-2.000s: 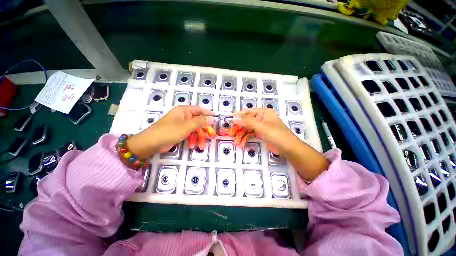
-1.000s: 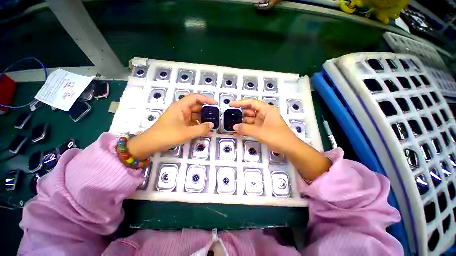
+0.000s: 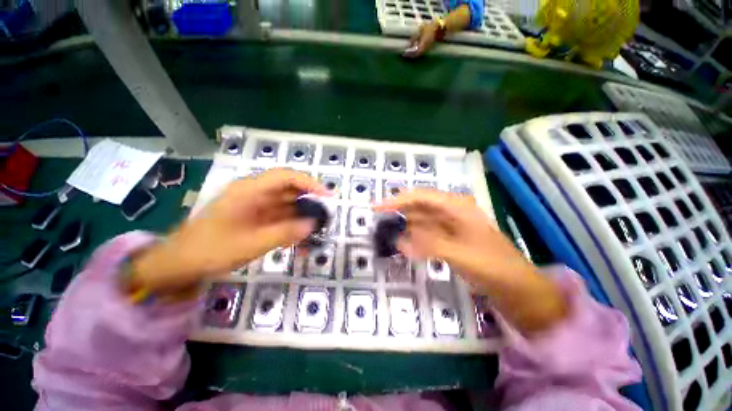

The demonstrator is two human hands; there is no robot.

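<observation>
A white foam tray [image 3: 345,346] lies in front of me, its square pockets holding watches face down, silver outlines with dark round centres. My left hand [image 3: 249,217] holds a dark-faced smartwatch [image 3: 312,212] by its edges above the tray's middle. My right hand [image 3: 449,233] holds a second dark-faced smartwatch [image 3: 389,233] to the right of it. The two watches are apart. Both hands and watches are motion-blurred, so the screens cannot be read. The hands hide several pockets of the middle rows.
Tilted white trays [image 3: 530,132] of dark-faced watches stand at right over a blue layer [image 3: 554,233]. A marker pen [image 3: 518,238] lies beside them. At left are a handwritten slip [image 3: 115,170], loose watches [image 3: 71,234] and a red block [image 3: 18,170]. Another person's hand [image 3: 425,37] shows across the bench.
From edges turned up, the watches came to show dark faces side by side; now they have moved apart and slightly lower. The view has shifted, showing more of the far side.
</observation>
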